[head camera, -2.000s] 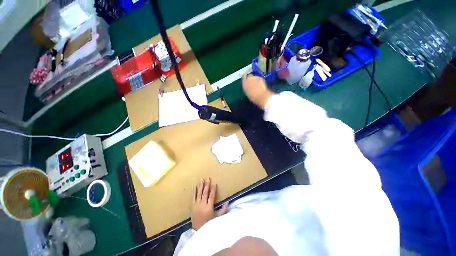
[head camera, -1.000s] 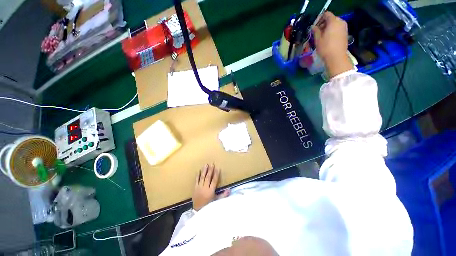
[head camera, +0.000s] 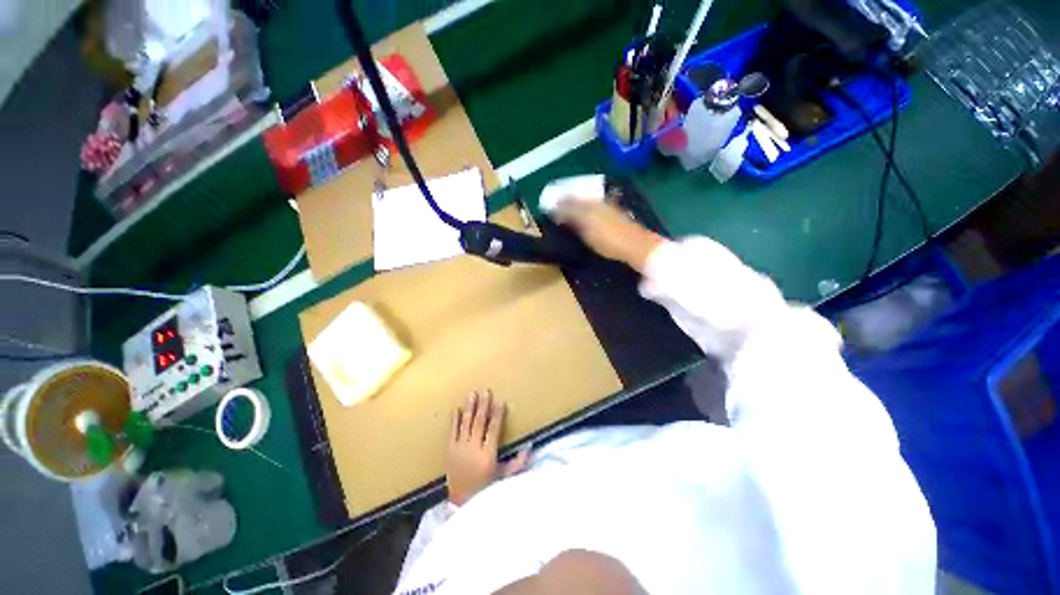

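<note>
The white cleaning wipe (head camera: pixel 572 192) is in my right hand (head camera: pixel 595 223), held over the top edge of the black bench mat (head camera: pixel 610 308). The hand is slightly blurred and its fingertips are partly hidden by the wipe. My left hand (head camera: pixel 474 447) lies flat on the front edge of the tan work board (head camera: pixel 477 337), fingers slightly apart, holding nothing. The pale yellow foam block (head camera: pixel 358 352) sits on the left of the board. The black electric screwdriver (head camera: pixel 502 244) hangs on its cord above the board's upper edge.
A blue tray of tools (head camera: pixel 802 128) and a blue pen holder (head camera: pixel 634 140) stand at the upper right. A white paper sheet (head camera: pixel 428 221) and red packets (head camera: pixel 320 145) lie behind the board. A grey control unit (head camera: pixel 192 355), tape roll (head camera: pixel 243 418) and fan (head camera: pixel 76 421) are at left.
My right hand has come down from the pen holder to the mat's top edge and now holds the wipe, which has left the board. My left hand stays on the board.
</note>
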